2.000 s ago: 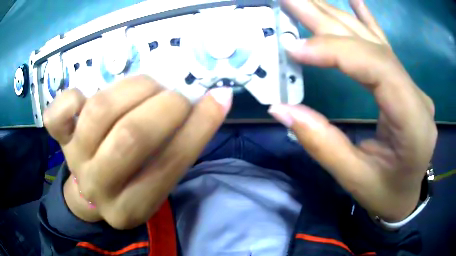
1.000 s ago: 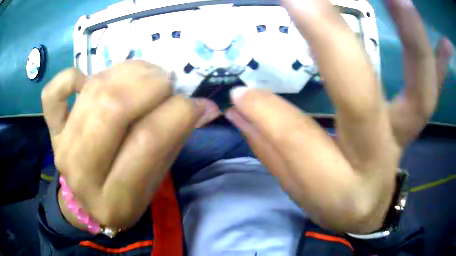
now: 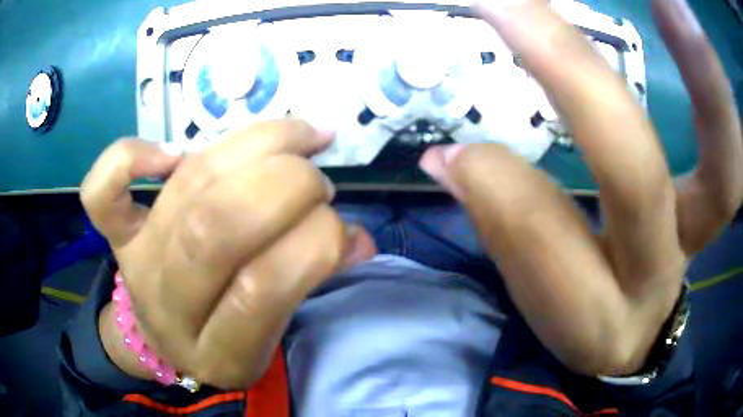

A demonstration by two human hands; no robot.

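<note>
A silver-white mounting plate (image 3: 336, 98) lies across the bench edge. A left round unit (image 3: 236, 73) and a middle round unit (image 3: 424, 69) show pale centres with bluish reflections. A dark connector with bright dots (image 3: 422, 137) sits in the notch below the middle unit. My left hand (image 3: 228, 236) is below the plate's left part, fingers curled and fingertips together; any fine thing between them is too small to see. My right hand (image 3: 570, 212) has its lower fingertips beside the connector and other fingers raised over the plate's right part, hiding it. Whether it pinches anything is unclear.
A loose black-rimmed disc (image 3: 42, 99) lies on the blue-green bench (image 3: 90, 49) left of the plate. The bench's front edge (image 3: 57, 192) runs below the plate. My lap in grey cloth (image 3: 391, 326) and dark sleeves with orange-red trim are below.
The plate first shifted right, bringing the middle unit and its notch between my hands, then a little further right. My left fingertips have moved down, away from my right fingertips, which stay near the notch.
</note>
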